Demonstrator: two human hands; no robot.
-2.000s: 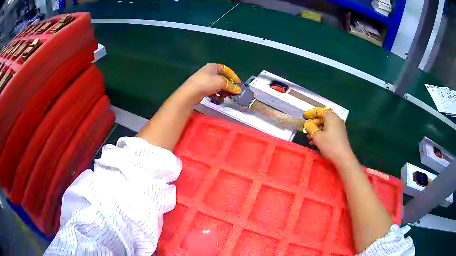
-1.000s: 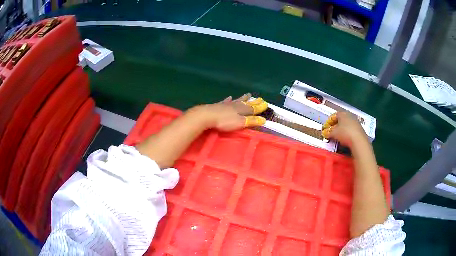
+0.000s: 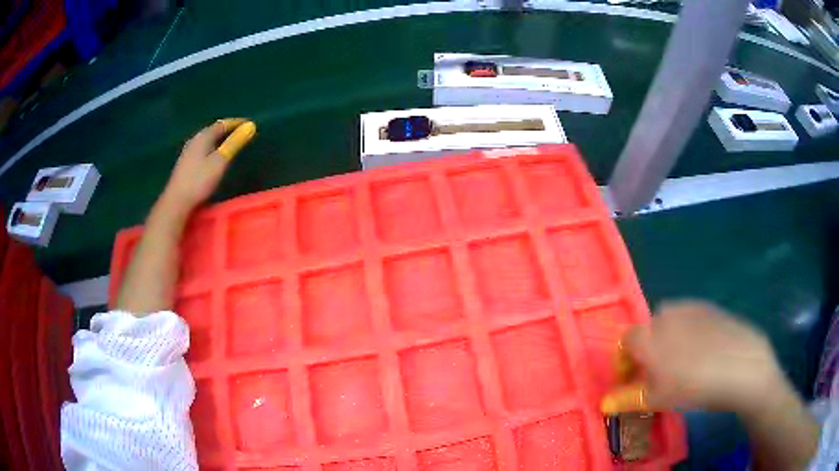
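A smartwatch [image 3: 408,128] with a gold-bronze band lies stretched out in its white box base [image 3: 373,155], behind the red tray. The red grid tray [image 3: 374,294] shows mostly empty pockets. My right hand [image 3: 704,359] is over the tray's right edge, blurred, its yellow-cotted fingertips at a folded watch [image 3: 635,436] in a near right pocket; whether it grips the watch is unclear. My left hand [image 3: 204,164] is beyond the tray's far left edge, over the green belt, fingers apart and empty.
A long white box lid [image 3: 589,89] with a printed watch lies behind the box base. More white boxes are at the far left [image 3: 72,187] and right [image 3: 754,132]. A grey post [image 3: 679,101] rises right of the tray. Red layers [image 3: 41,368] are stacked at left.
The watch band held between my hands earlier now lies flat in the box. My hands have moved apart, left outward and right down to the tray's near right. The view has turned right.
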